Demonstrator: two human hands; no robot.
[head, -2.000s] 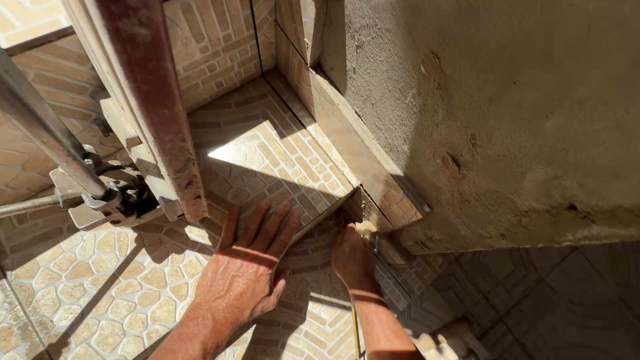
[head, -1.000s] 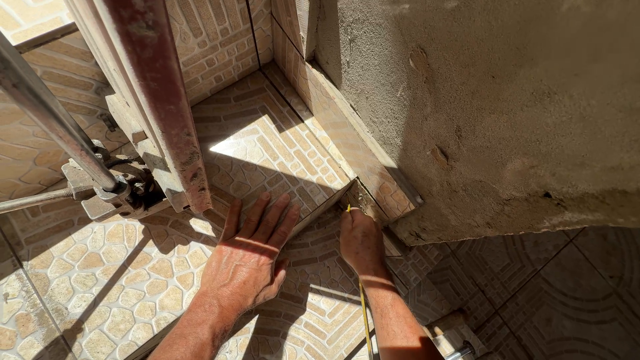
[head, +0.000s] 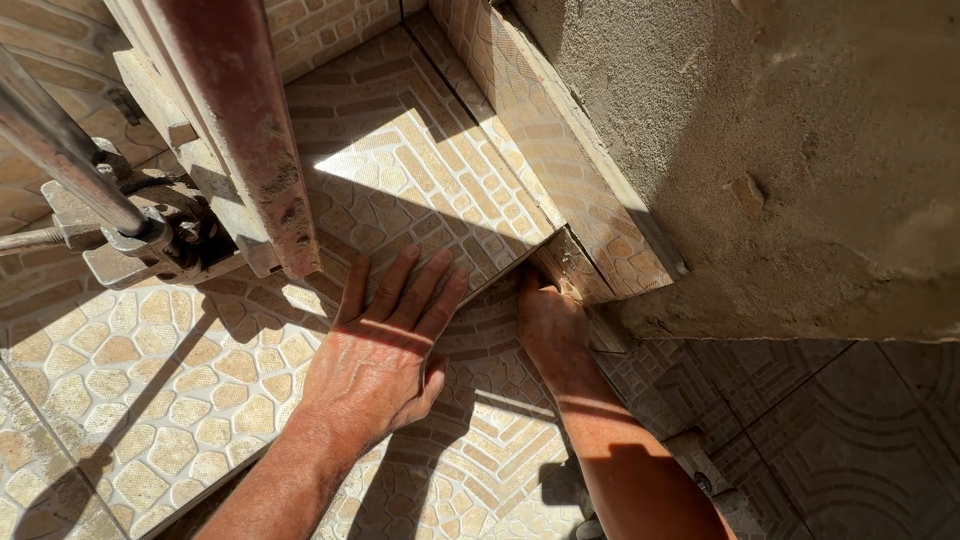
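Observation:
My left hand lies flat, fingers spread, on the stone-patterned ceramic tile of a step, near its front edge. My right hand is curled against the gap below that edge, beside the narrow riser piece; its fingertips are hidden, and whether it holds anything cannot be told. A narrow tile strip runs up along the base of the rough cement wall, just beyond my right hand. The lower patterned tile lies beneath my right forearm.
A dusty reddish metal post and a steel clamp with rods stand left of my left hand. Dark patterned floor tiles spread at the lower right. A partly hidden object lies beside my right forearm.
The thin yellow item that showed at my right hand and forearm in the earlier frames is no longer visible. My left hand stays flat on the tile.

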